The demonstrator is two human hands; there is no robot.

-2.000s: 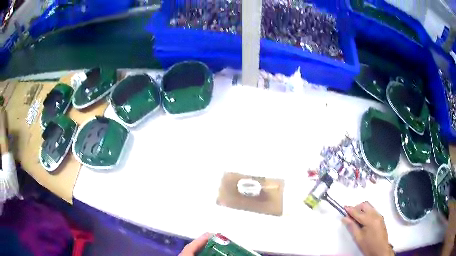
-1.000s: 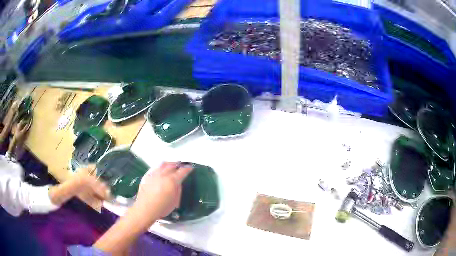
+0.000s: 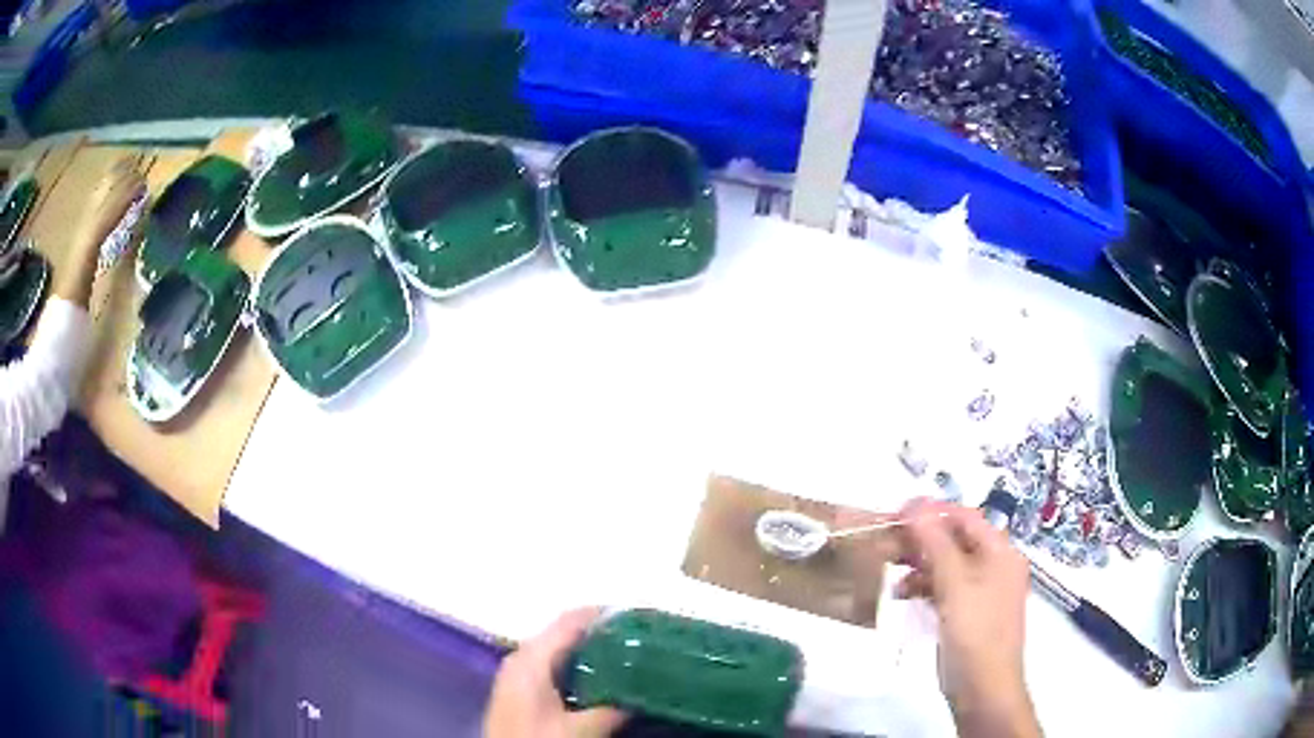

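My left hand [image 3: 551, 683] holds a glossy green housing shell [image 3: 683, 669] at its left end, near the bench's front edge, with the rounded outer side showing. My right hand [image 3: 963, 577] pinches a thin pale applicator stick [image 3: 865, 525]. The stick's tip is at the small white glue cup [image 3: 791, 535] on the brown glue board [image 3: 764, 571]. The soft-face hammer [image 3: 1098, 629] lies to the right of my right hand, its head partly hidden behind the fingers. A loose pile of silver and red badges [image 3: 1064, 483] lies beyond it.
Several green shells lie at the left [image 3: 334, 309], partly on tan cardboard [image 3: 185, 469], and more at the right [image 3: 1161, 437]. Blue bins [image 3: 980, 214] and a pale post [image 3: 833, 123] stand behind. Another worker's sleeved arm [image 3: 43, 378] reaches in at far left.
A hand was among the shells at front left; the shell there is gone from that spot. Now my left hand holds a shell at the front and my right hand holds the stick at the cup.
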